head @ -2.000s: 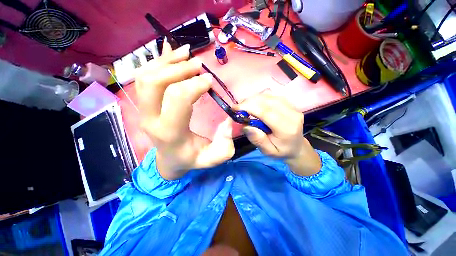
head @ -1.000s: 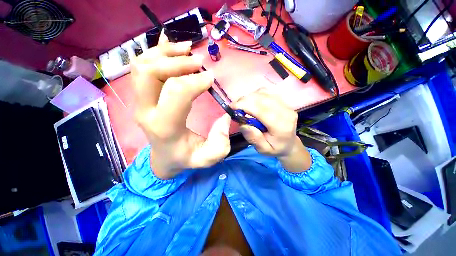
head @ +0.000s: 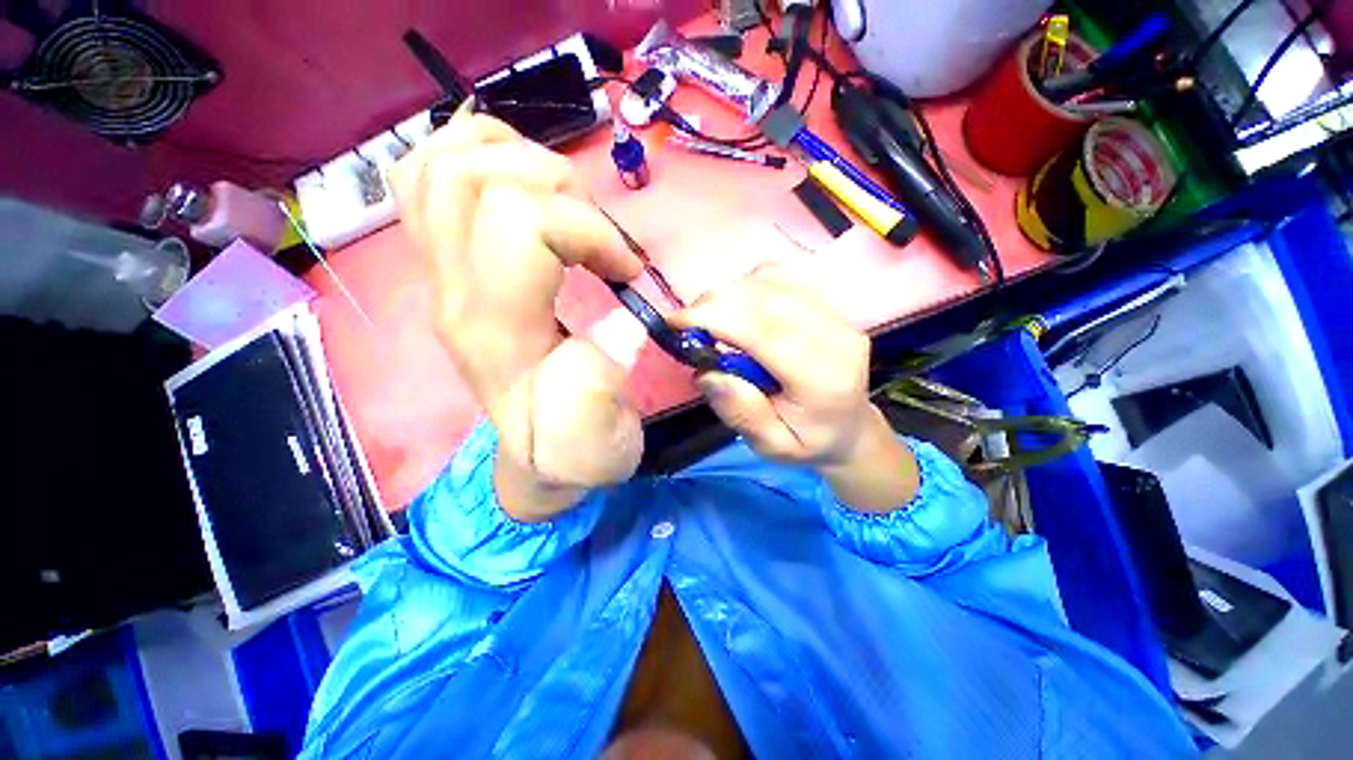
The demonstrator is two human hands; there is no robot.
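Observation:
My right hand (head: 794,364) is closed around small side cutters (head: 712,356) with blue handles, their dark jaws pointing up and left. My left hand (head: 512,282) is raised left of it and holds a thin black tablet frame (head: 433,63). One end of the frame sticks out beyond the fingers at the upper left; a dark edge also shows between the hands, running down to the right hand. The cutter jaws are at the left fingertips beside this edge. Whether the jaws touch the frame cannot be told. Most of the frame is hidden behind the left hand.
On the pink mat (head: 430,431) are a small blue bottle (head: 629,158), a yellow-blue knife (head: 861,193), a black corded tool (head: 913,171), a red cup (head: 1014,107) and a tape roll (head: 1120,175). Stacked tablets (head: 264,460) lie left. A power strip (head: 349,193) stands behind; a blue bin (head: 1113,549) is right.
My left hand's thumb and fingers have folded inward, with the fingertips nearer the cutter jaws. My right hand still holds the cutters. The whole view has shifted slightly.

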